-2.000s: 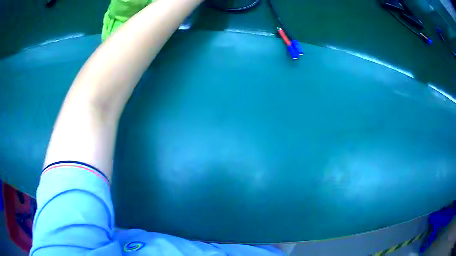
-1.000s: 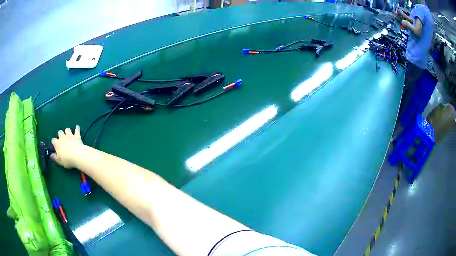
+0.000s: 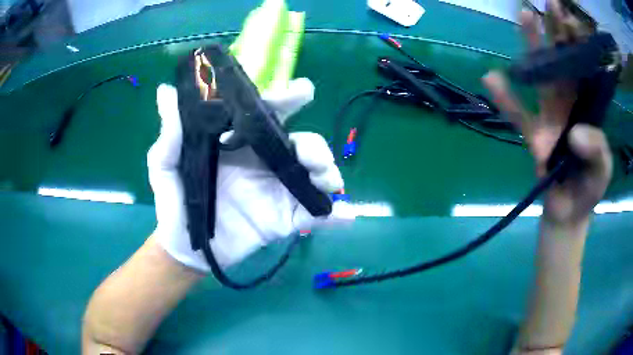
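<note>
My left hand [image 3: 243, 180], in a white glove, holds a black battery clamp [image 3: 267, 139] in its palm, copper jaws [image 3: 205, 73] pointing up and handles spread. Its cable [image 3: 250, 283] loops below the glove. My bare right hand [image 3: 566, 149], blurred, holds a second black clamp [image 3: 590, 90] at the right, with some fingers spread behind it. Its cable [image 3: 479, 243] runs down left to a blue plug [image 3: 324, 280] with a short red length. The second clamp's jaws cannot be made out.
Several black clamps [image 3: 444, 93] with cables lie on the green bench [image 3: 83, 236] behind my hands. A blue plug [image 3: 350, 147] lies near them. A lime-green bundle [image 3: 271, 48] is behind my left hand. A cable [image 3: 90, 90] lies far left, and a white plate [image 3: 397, 10] at the back.
The view has turned. My gloved left hand has come into view with a clamp. My right hand has moved from beside the green bundle and now holds a raised clamp.
</note>
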